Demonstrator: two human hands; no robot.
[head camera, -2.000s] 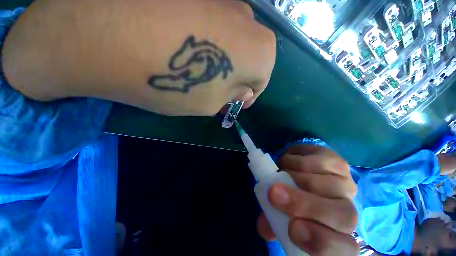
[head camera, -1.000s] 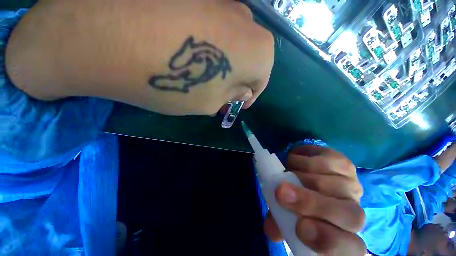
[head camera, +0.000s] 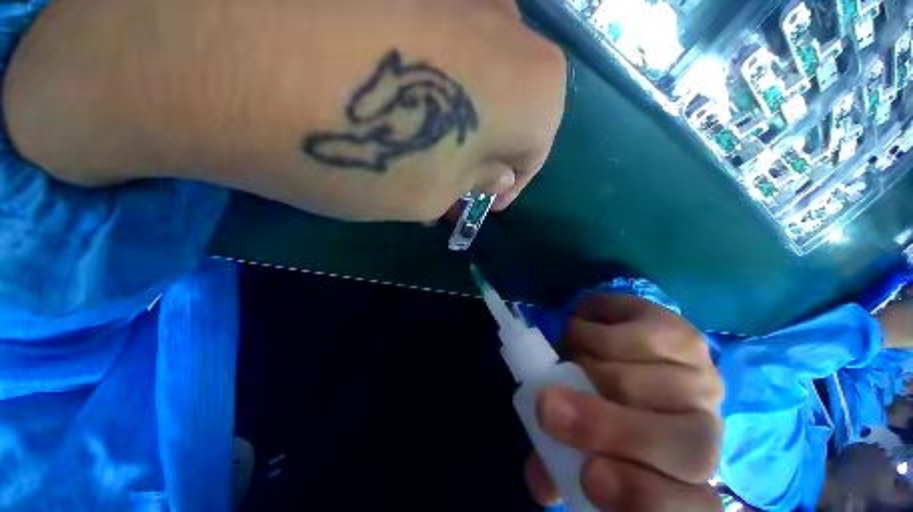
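My left hand (head camera: 420, 110), bare with a tattoo, reaches in from the upper left with its back to the camera. Its fingertips pinch a small circuit-board assembly (head camera: 472, 222), a narrow silvery strip with a green board; its upper end is hidden in the fingers. My right hand (head camera: 646, 400), at the lower right, grips a white squeeze bottle (head camera: 549, 392) tilted up to the left. The bottle's thin green needle tip (head camera: 476, 272) is just below the assembly's lower end, with a small gap between them.
A glossy clear compartment tray (head camera: 746, 190) with many small assemblies lies at the upper right on the dark green bench top (head camera: 621, 190). Below the bench edge is a dark gap. Blue cloth (head camera: 100, 350) fills the lower left. A person in blue (head camera: 776, 400) is at the right.
The needle tip was at the assembly two seconds ago, then moved off to the right. Now it is below the assembly's end. My left hand keeps its grip, shifted slightly up and right.
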